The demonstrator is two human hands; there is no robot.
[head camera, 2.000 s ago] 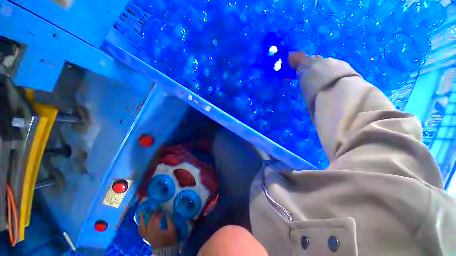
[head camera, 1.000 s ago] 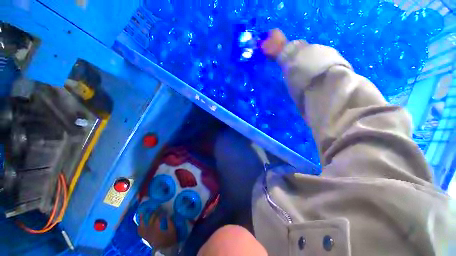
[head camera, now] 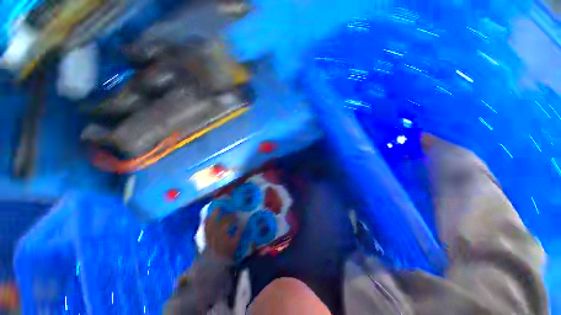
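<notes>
The white carrier tray (head camera: 284,195) lies on the red stool (head camera: 296,232) in front of me, with ringed blue plastic parts (head camera: 263,226) seated in it. My left hand (head camera: 222,231) lies over the tray's left side, fingers on or beside the blue parts; blur hides whether it grips one. My right hand (head camera: 426,143) is over the right crate, small and mostly hidden by its sleeve. It holds a glossy dark blue piece (head camera: 401,146) with bright highlights; its exact shape is blurred.
The right crate (head camera: 375,166) is full of blue parts. The machine front panel (head camera: 237,169) with three red buttons is at centre left, beyond the tray. Grey tooling (head camera: 166,117) with a yellow strip and orange cables is above it. Another blue crate (head camera: 77,246) is at lower left.
The view has swung left and blurred, so machine, tray and right crate appear shifted right. The left crate has come into view. The dark blue piece stays at my right hand; my left hand stays on the tray.
</notes>
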